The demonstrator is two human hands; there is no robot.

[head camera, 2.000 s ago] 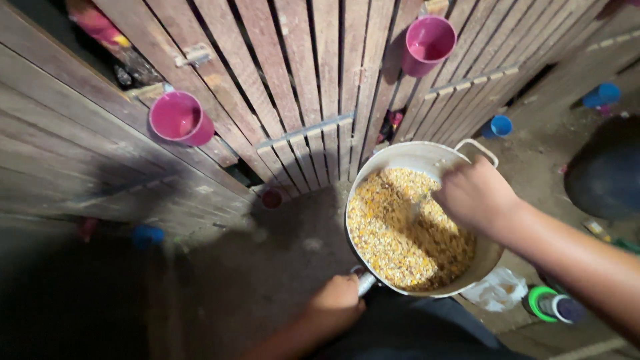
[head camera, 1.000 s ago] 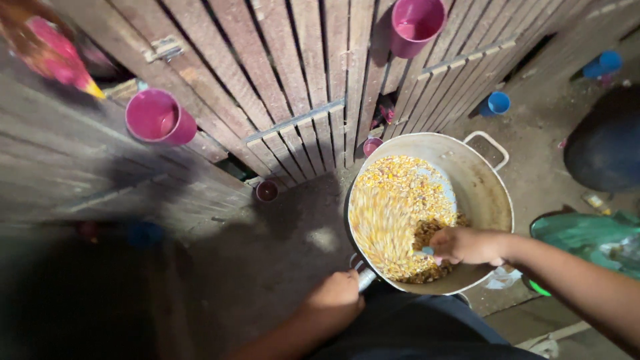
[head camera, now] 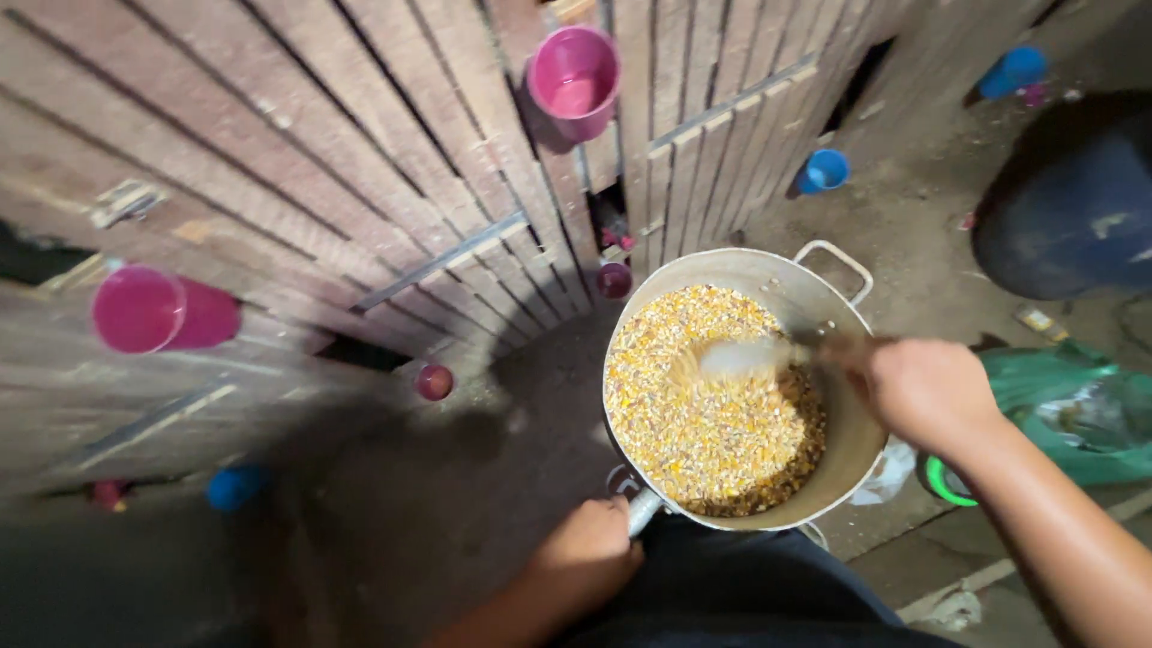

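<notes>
A large metal pot (head camera: 850, 450) holds a mix of cracked corn and other grain (head camera: 711, 423). My left hand (head camera: 594, 540) is closed around the pot's handle (head camera: 643, 513) at its near left side. Over the pot's right part, my right hand (head camera: 931, 396) grips a blurred scoop or large spoon (head camera: 742, 357), whose pale bowl lies at the surface of the grain. A second loop handle (head camera: 841, 261) stands out from the pot's far right rim, with no hand on it.
Wooden slat pens (head camera: 432, 180) run along the left and front. Pink cups (head camera: 576, 85) (head camera: 166, 310) hang on them; blue cups (head camera: 823, 171) sit lower. A dark blue drum (head camera: 1071, 207) and a green plastic bag (head camera: 1071, 405) are at right. A bird's red head shows at a gap (head camera: 616, 236).
My right hand has moved up and outward from inside the pot near its lower rim, where it was one second ago. My left hand stays on the handle.
</notes>
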